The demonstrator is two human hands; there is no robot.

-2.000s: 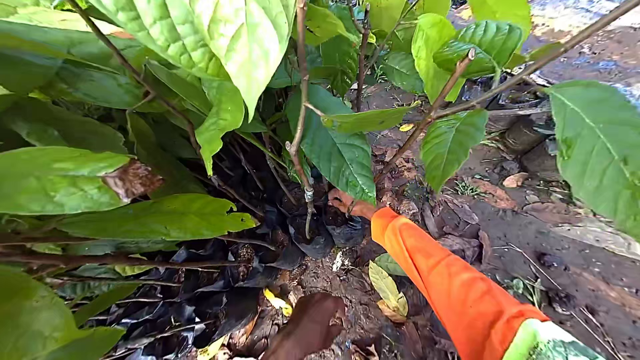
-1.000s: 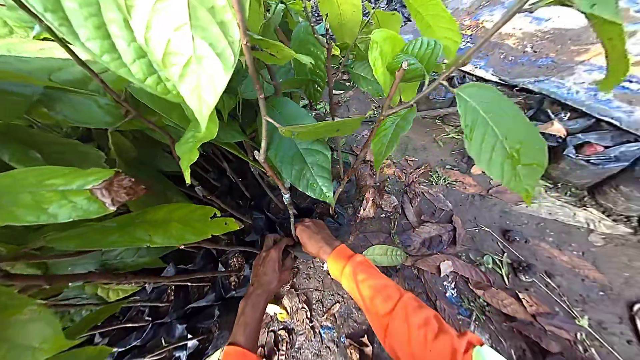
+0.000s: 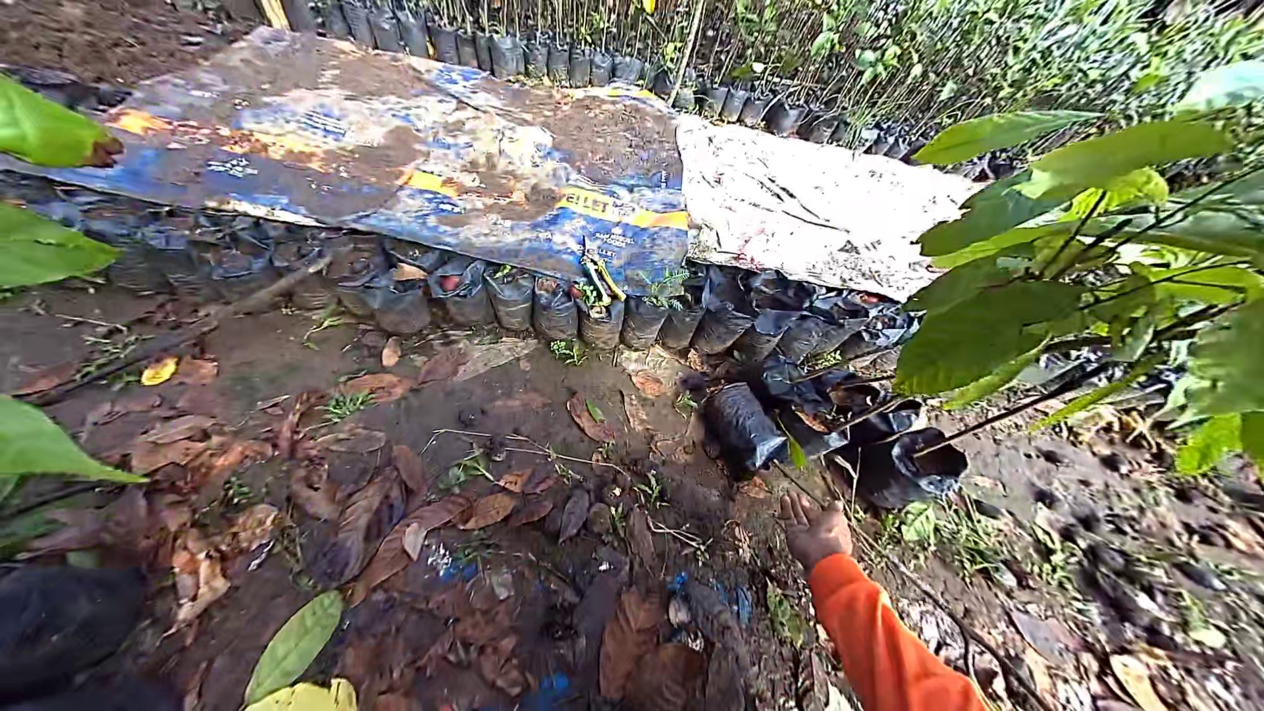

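My right hand (image 3: 818, 531), in an orange sleeve, reaches out over the muddy ground with its fingers apart and nothing in it. Just beyond the fingertips a black plastic nursery bag (image 3: 743, 427) leans on its side. Beside it, to the right, stand several black bags with thin stems, among them a tilted nursery bag (image 3: 910, 468). Leafy seedlings (image 3: 997, 326) spread from these stems at the right. My left hand is out of view.
A row of soil-filled black bags (image 3: 513, 299) runs across the middle. Behind it lie a blue printed sheet (image 3: 474, 168) and a white sheet (image 3: 810, 197). Dry leaves (image 3: 365, 523) litter the ground; more green leaves (image 3: 49, 444) edge the left.
The view has swung far to the right. Both hands were at the base of a stem among the bagged plants; now my right hand is away from it, reaching toward other bags, and my left is unseen.
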